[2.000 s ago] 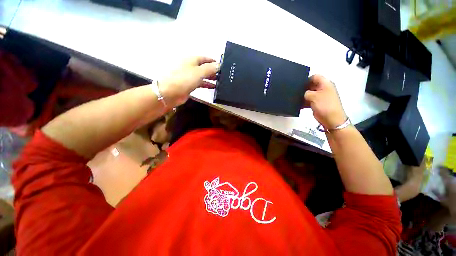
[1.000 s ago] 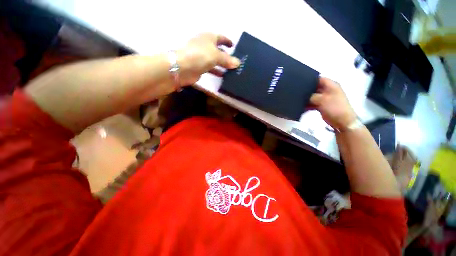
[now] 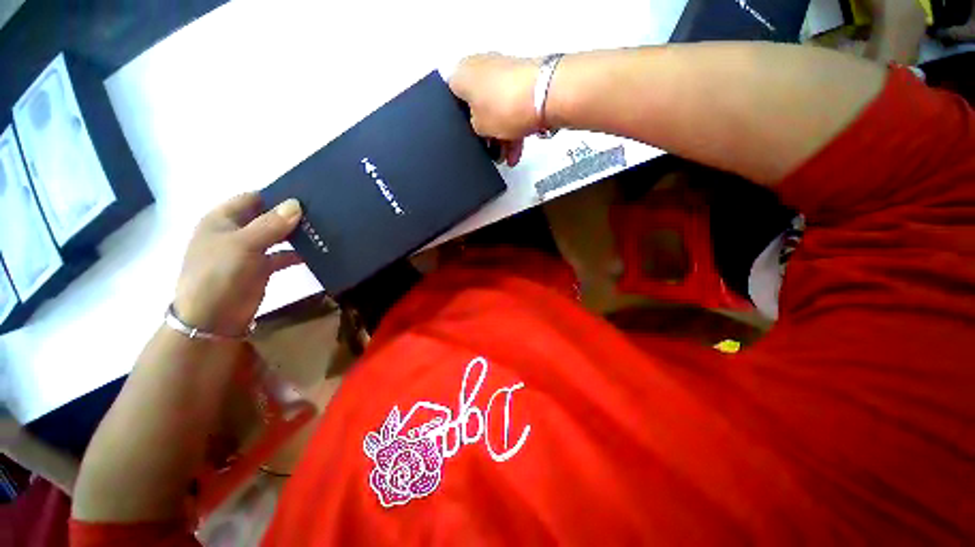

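Note:
A black gift box with small white lettering is held tilted over the white table's front edge. My left hand grips its left end, thumb on the lettered face and fingers partly hidden below. My right hand holds the box's right end near the upper corner; its fingertips are partly hidden behind the end.
Filled black boxes with white rectangular faces stand in a row at the left. Another black lettered box lies at the top right. A grey printed label is on the front edge of the white table. Part of another person shows top right.
The view has swung left, bringing the row of filled boxes into sight. The box is still between both hands and now slants the other way, its right end higher in the picture.

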